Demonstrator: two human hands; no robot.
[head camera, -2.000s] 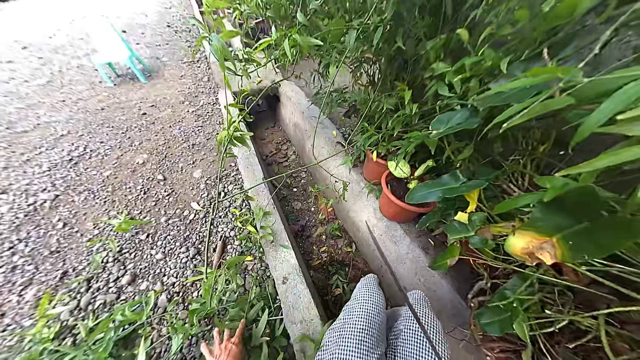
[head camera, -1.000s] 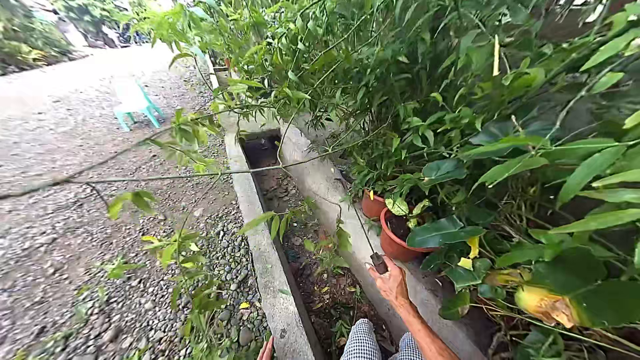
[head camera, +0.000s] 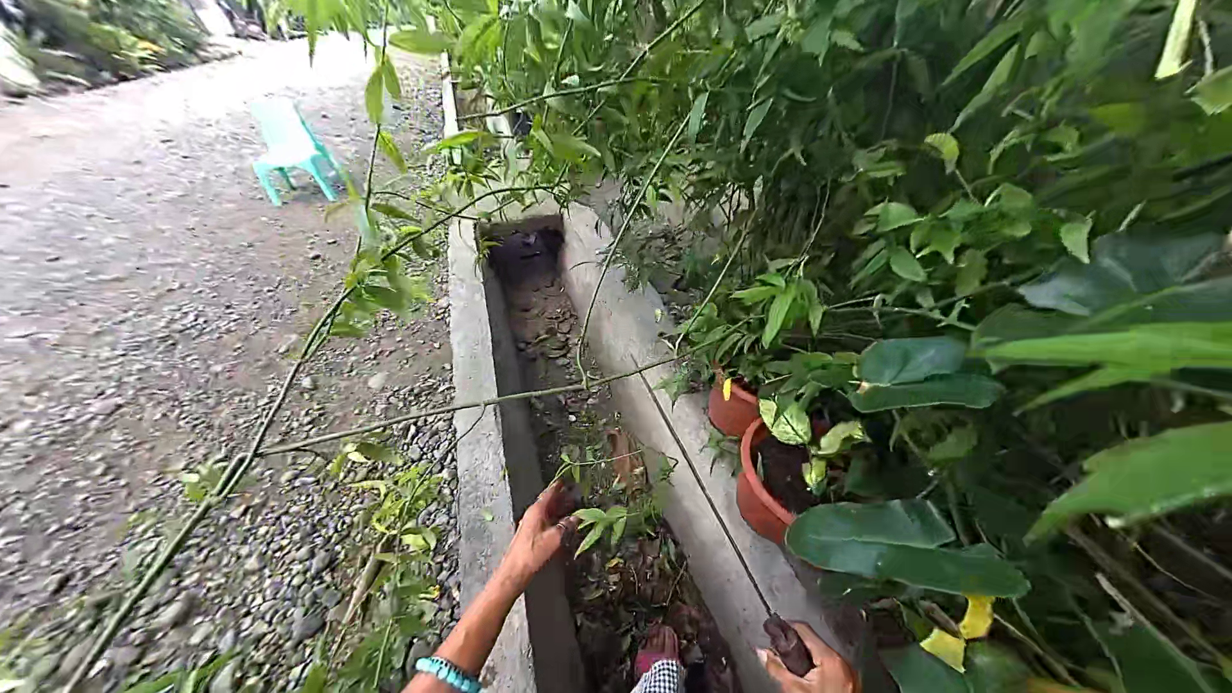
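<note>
My right hand (head camera: 813, 664), at the lower middle right, grips the dark handle of a long thin blade (head camera: 707, 491), which looks like a machete. The blade points up and left above the right concrete wall of the ditch. My left hand (head camera: 541, 531), with a turquoise bracelet on its wrist, reaches over the ditch beside leafy green shoots (head camera: 602, 520); whether its fingers grip a stem I cannot tell. A long leafy branch (head camera: 462, 409) crosses over the ditch above both hands, joined at the left to a thicker stem (head camera: 241, 462).
A concrete ditch wall (head camera: 478, 433) borders gravel (head camera: 289, 577) on the left. Orange pots (head camera: 765, 491) stand right of the ditch near dense foliage (head camera: 914, 192). A turquoise plastic chair (head camera: 289, 149) stands on the gravel farther off. My foot (head camera: 659, 643) is in the ditch.
My left hand has come up from the lower edge to over the ditch. My right hand, out of view two seconds ago, holds the blade, now lower in view than one second ago.
</note>
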